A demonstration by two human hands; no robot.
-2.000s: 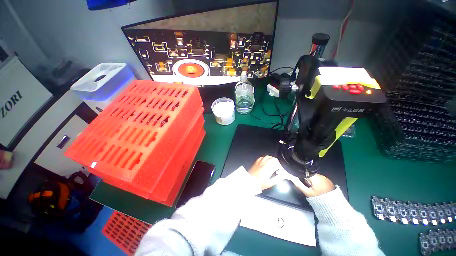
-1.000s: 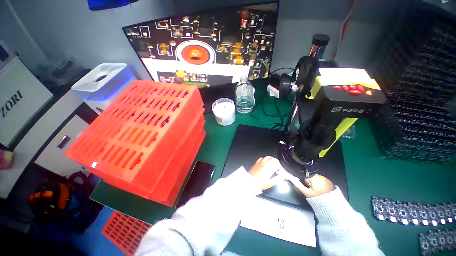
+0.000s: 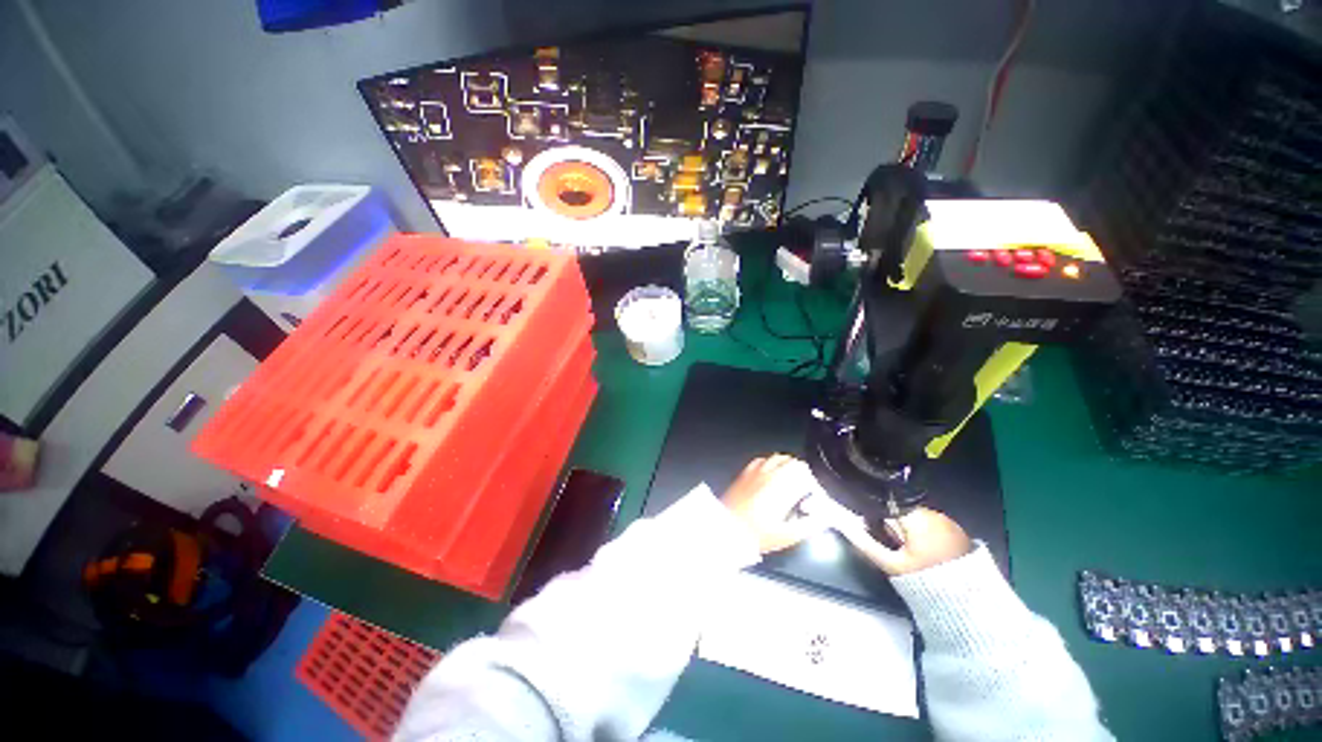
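My left hand [image 3: 771,500] and my right hand [image 3: 924,539] meet under the lens of the black and yellow microscope [image 3: 969,312], above the black mat [image 3: 740,420]. The fingers of both hands are bent around something small at the bright light; the module itself is mostly hidden by fingers and glare. A thin dark piece shows at my right fingertips. The monitor [image 3: 609,123] shows a magnified circuit board with an orange round pad in a white ring. A white printed paper [image 3: 812,638] lies at the mat's front edge.
Red slotted trays [image 3: 421,392] are stacked at left, beside a black phone [image 3: 577,529]. A white cup [image 3: 650,325] and clear bottle [image 3: 711,283] stand behind the mat. Module rows [image 3: 1203,616] lie at right. Black trays [image 3: 1218,319] are stacked far right.
The magnified board on the monitor has shifted on the screen between the frames. My hands stay in nearly the same place under the lens.
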